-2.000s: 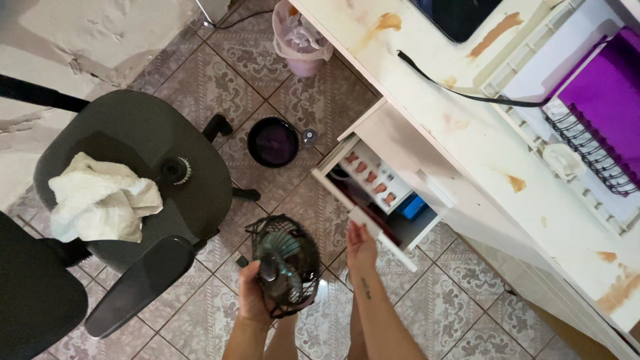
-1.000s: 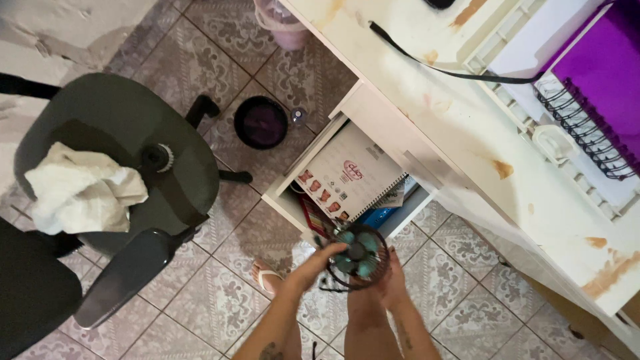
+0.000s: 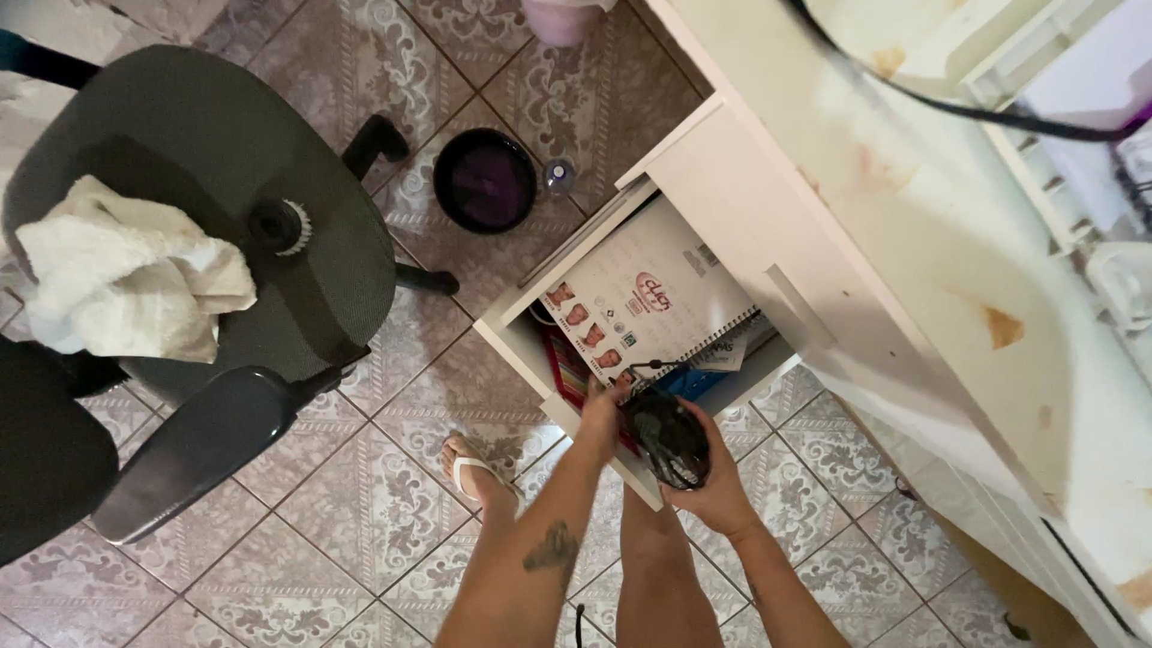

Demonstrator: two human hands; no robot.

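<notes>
A small black fan with a round cage is tilted over the front of an open white drawer. My right hand grips its right and lower side. My left hand is at the fan's left side, over the drawer's front panel; its fingertips are partly hidden, so its grip is unclear. A short black cable sticks out above the fan over the drawer's contents. Inside the drawer lie a spiral notebook with printed pictures, a red patterned item and a blue item.
At the left, a dark office chair bears a white cloth and a round black brush. A black basin and a small clear bottle stand on the tiled floor near a pink bin. The white desk fills the right.
The fan, face-up over the drawer front one second ago, is now tilted. My right hand, on the drawer front two seconds ago, is now on the fan. The spiral notebook shows more fully than two seconds ago.
</notes>
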